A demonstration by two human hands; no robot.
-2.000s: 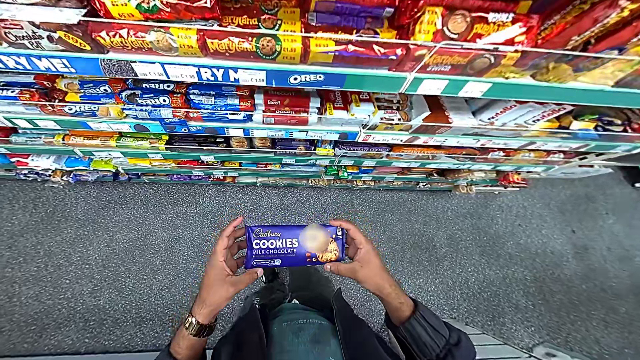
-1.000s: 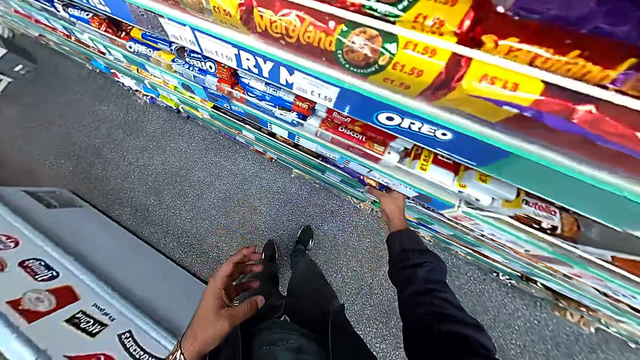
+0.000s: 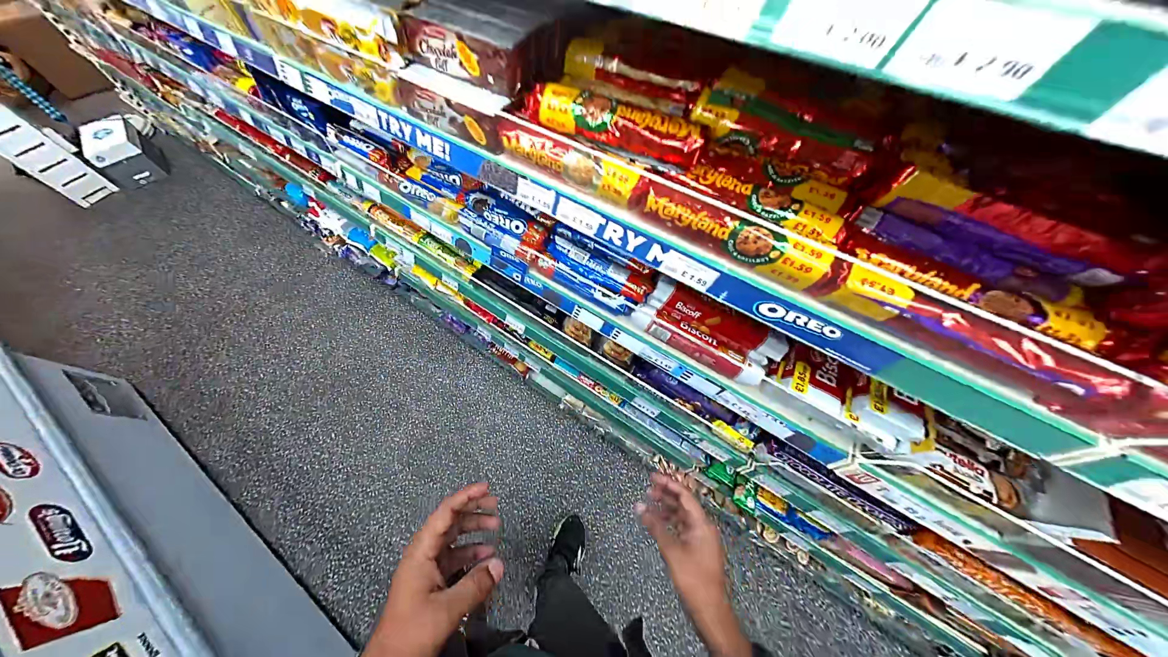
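Note:
My left hand [image 3: 447, 561] is held out above the floor at the lower middle, palm turned inward, fingers apart and holding nothing. To its right, near the lower shelves, my right hand [image 3: 684, 552] is also empty, with its fingers slightly curled and apart. Neither hand touches a shelf. Beyond them run shelves of packaged biscuits: red Maryland cookie packs [image 3: 698, 219], blue Oreo packs [image 3: 497, 219], red Biscoff packs [image 3: 707, 324] and a Nutella pack [image 3: 967, 474]. Purple packs [image 3: 976, 242] lie among the red ones on the upper shelf.
A grey cabinet or freezer [image 3: 182, 538] with brand stickers stands at the lower left. At the far left are a grey-and-white box [image 3: 123, 151], a white slatted rack [image 3: 55, 155] and a cardboard box [image 3: 55, 46]. My shoe [image 3: 568, 540] is on the speckled floor [image 3: 319, 383].
Two seconds ago both hands held a purple Cadbury cookies pack; one second ago my right hand was at a lower shelf. It has since drawn back from the shelf. The view has turned.

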